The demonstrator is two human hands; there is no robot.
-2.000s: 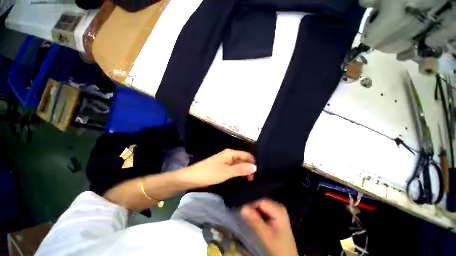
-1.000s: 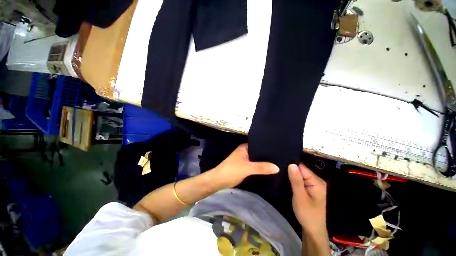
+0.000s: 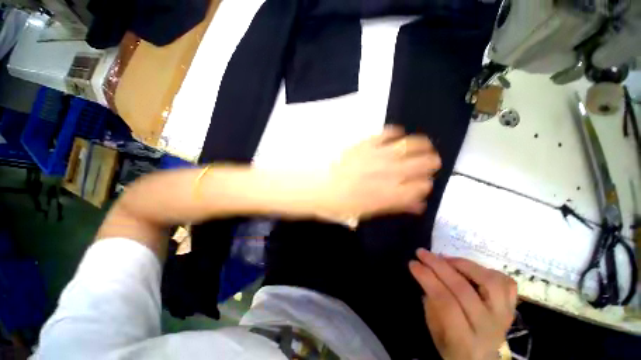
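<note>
A dark garment piece [image 3: 430, 77] lies in a loop on the white table [image 3: 320, 137], and its right strip hangs over the front edge into the lap. My left hand [image 3: 397, 172], slightly blurred, lies across the right strip with its fingers bent; whether it grips the cloth cannot be told. My right hand [image 3: 467, 299] is at the table's front edge, at the strip's right border, fingertips together near the cloth; the cloth between them is hard to see.
Shears [image 3: 603, 204] lie at the right, beside a thin dark cord [image 3: 513, 195]. The sewing machine head [image 3: 545, 35] is at upper right, with a tan block [image 3: 487, 100] below. A brown board [image 3: 158, 77] is at left. Blue crates [image 3: 60, 133] stand lower left.
My left hand has moved from the strip's lower end up onto the strip over the table. My right hand has moved right and down, away from the left. The view has shifted.
</note>
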